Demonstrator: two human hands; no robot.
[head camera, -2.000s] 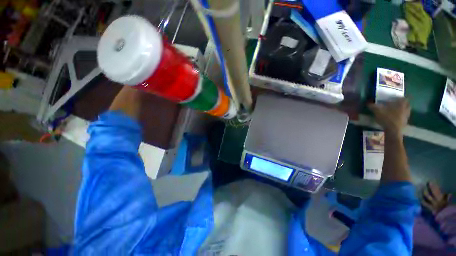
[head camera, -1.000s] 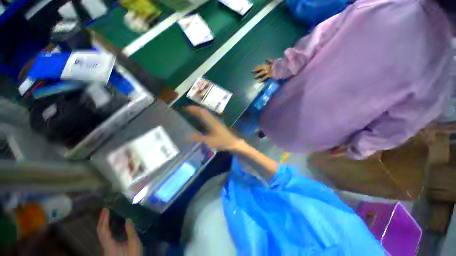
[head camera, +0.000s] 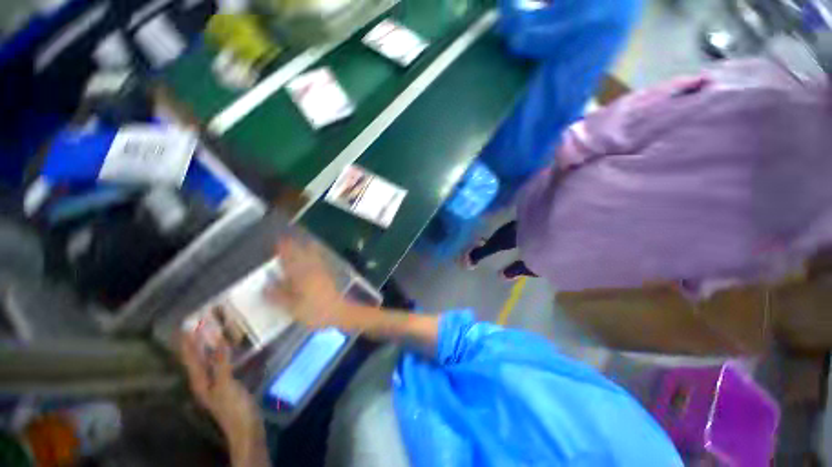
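Note:
A white product box with a photo (head camera: 260, 310) lies on the grey plate of the bench scale (head camera: 333, 274), whose display is lit. My left hand (head camera: 214, 378) is at the box's photo end, with its fingers on that end. My right hand (head camera: 315, 287) lies over the other end, and its fingertips meet the white face. Both hands are blurred, and the right hand's grip is unclear. Another product box (head camera: 367, 196) lies on the near lane of the green conveyor belt (head camera: 438, 137).
Two more boxes lie on the belt's far lane. A parts tray (head camera: 196, 246) with black items stands behind the scale. A person in a pink smock (head camera: 666, 182) and one in blue are at right. A purple crate (head camera: 743, 415) and brown cartons are on the floor.
The view has swung right since the first frame. Since one second ago, my left hand has come up to the box on the scale, and my right hand has moved left onto it.

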